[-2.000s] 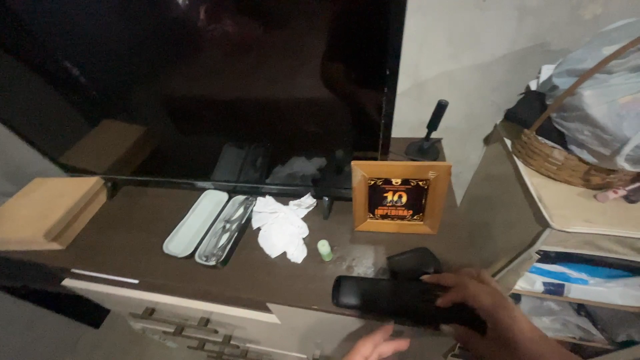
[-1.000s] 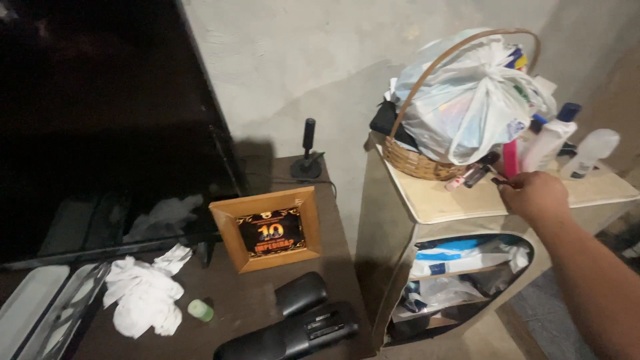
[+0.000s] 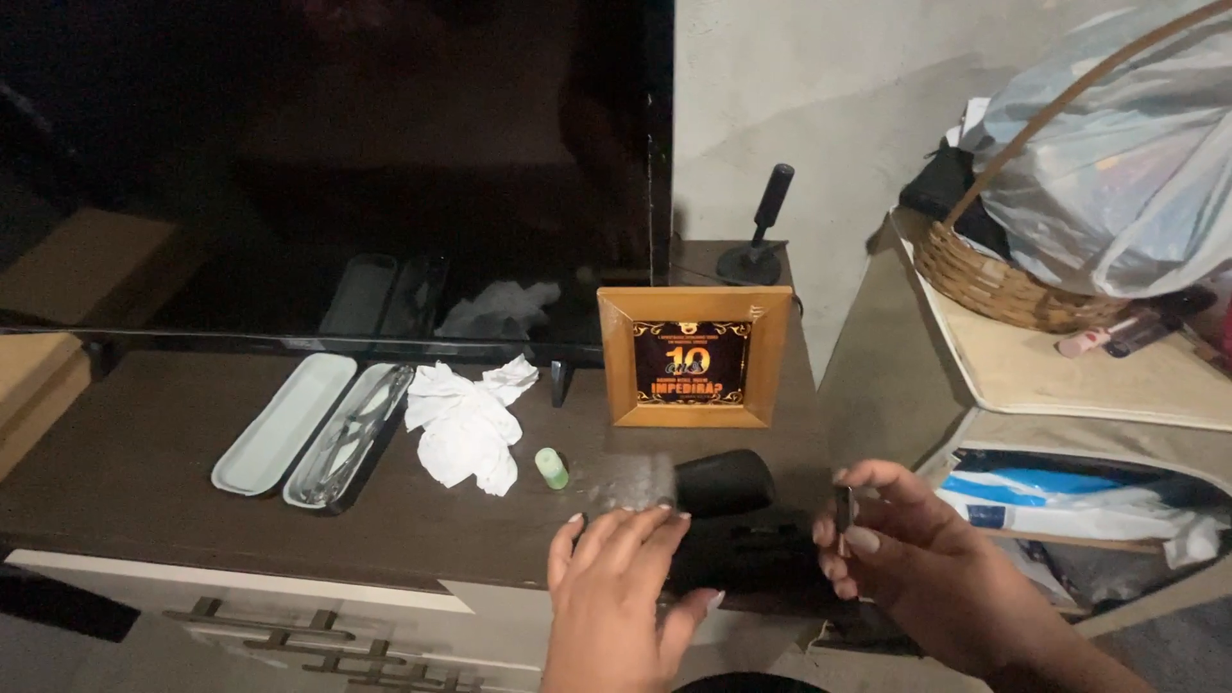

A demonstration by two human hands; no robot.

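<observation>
Between the fingertips of my right hand (image 3: 905, 558) is a small, slim dark object (image 3: 844, 520), too small to name, held upright. My left hand (image 3: 621, 587), fingers spread, is over the front edge of the dark cabinet top beside a long black object (image 3: 741, 549); whether it touches that object I cannot tell. Behind lies a shorter black piece (image 3: 727, 481). A pale green cylinder (image 3: 551, 469) and crumpled white paper (image 3: 467, 423) lie to the left. Farther left is an open glasses case (image 3: 284, 423) with eyeglasses (image 3: 358, 433) in it.
A wooden picture frame (image 3: 693, 356) stands near the back, before a small black antenna (image 3: 765, 226). The television (image 3: 337, 173) rises behind. At right, a wicker basket (image 3: 1020, 289) with a plastic bag (image 3: 1116, 164) stands on a shelf unit (image 3: 1078, 371).
My right hand has come back from the shelf unit beside the basket to the cabinet, holding the small object. My left hand, out of view a second ago, shows again. The view has swung left.
</observation>
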